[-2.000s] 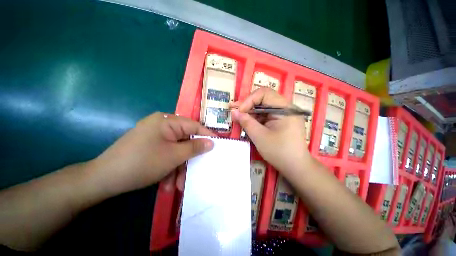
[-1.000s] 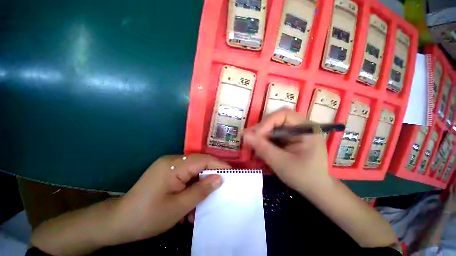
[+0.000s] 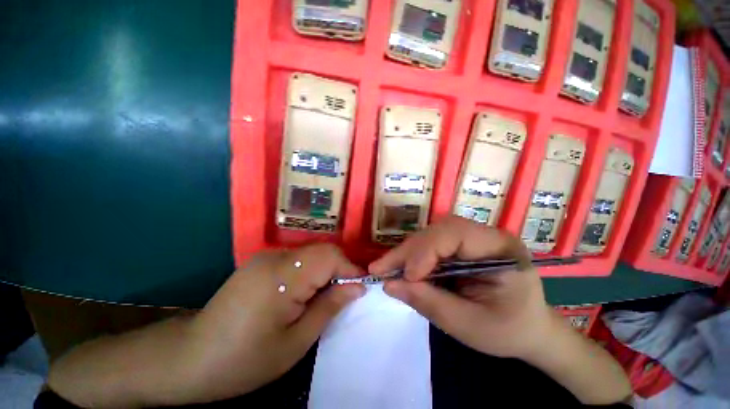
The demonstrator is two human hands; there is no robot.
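Observation:
My left hand (image 3: 276, 291) holds the top edge of a white label sheet (image 3: 370, 351) between thumb and fingers; two white dots are stuck on its back. My right hand (image 3: 472, 291) holds dark, thin tweezers (image 3: 500, 266). Their tip is at the sheet's dark-marked top edge, beside the left fingertips. Whether a sticker is at the tip cannot be told. Just beyond the hands is a red-pink foam tray (image 3: 250, 172) with two rows of gold-beige phones, backs off. The front-left phone (image 3: 316, 152) and its neighbour (image 3: 407, 172) lie in their pockets.
A second foam tray (image 3: 640, 240) with phones stands at the right. A white sheet with a red-marked edge (image 3: 672, 120) lies between the trays. The green bench surface (image 3: 112, 160) is at the left. Grey cloth (image 3: 672, 327) shows at the lower right.
The right hand and tweezers have moved from beside the front-left phone down to the sheet's top edge. The tray appears shifted left and larger in view. The left hand still holds the sheet.

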